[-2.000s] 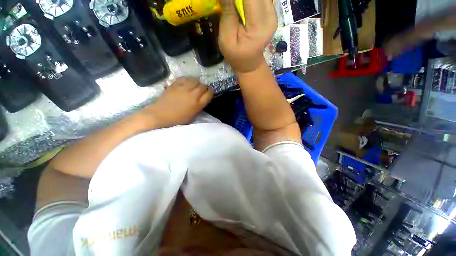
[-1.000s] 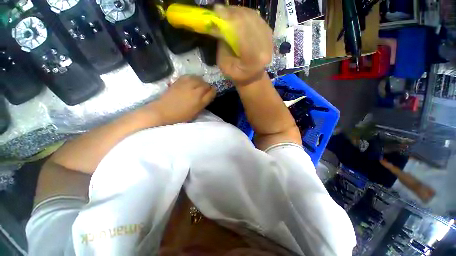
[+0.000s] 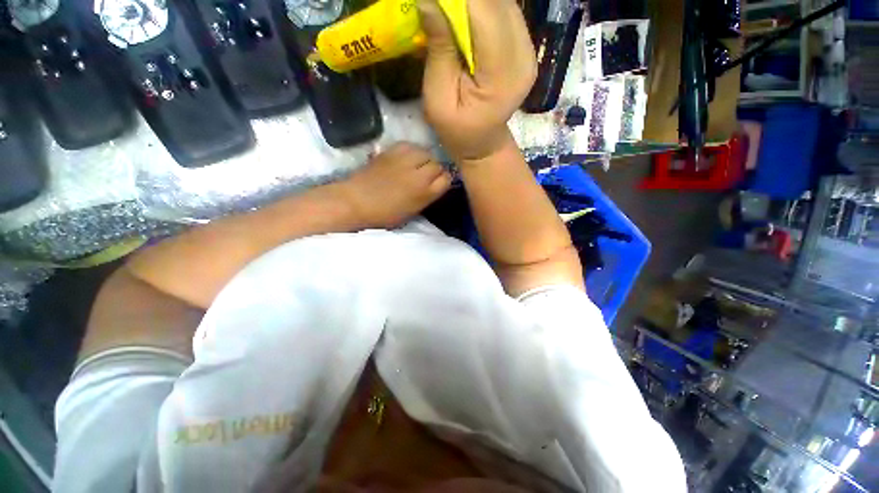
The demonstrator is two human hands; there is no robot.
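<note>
My right hand holds a bright yellow glue tube with dark lettering at the top centre. The tube's nozzle end points left, over a black housing. The tube's folded tail sticks out between my fingers. My left hand rests at the bench's front edge below the tube, its fingers curled in, and no thing shows in it. Several long black housings stand in a row to the left, one with a silvery round disc at its top and small shiny parts in its middle.
Bubble wrap lies under the housings. Patterned label sheets and a dark long tool are at the right bench end. A blue crate with black parts stands below the bench edge. A red stool and racks are further right.
The housings and bench have shifted right in view. My right hand has turned, so the tube's lettering shows again. The person in white at the far right is gone from view.
</note>
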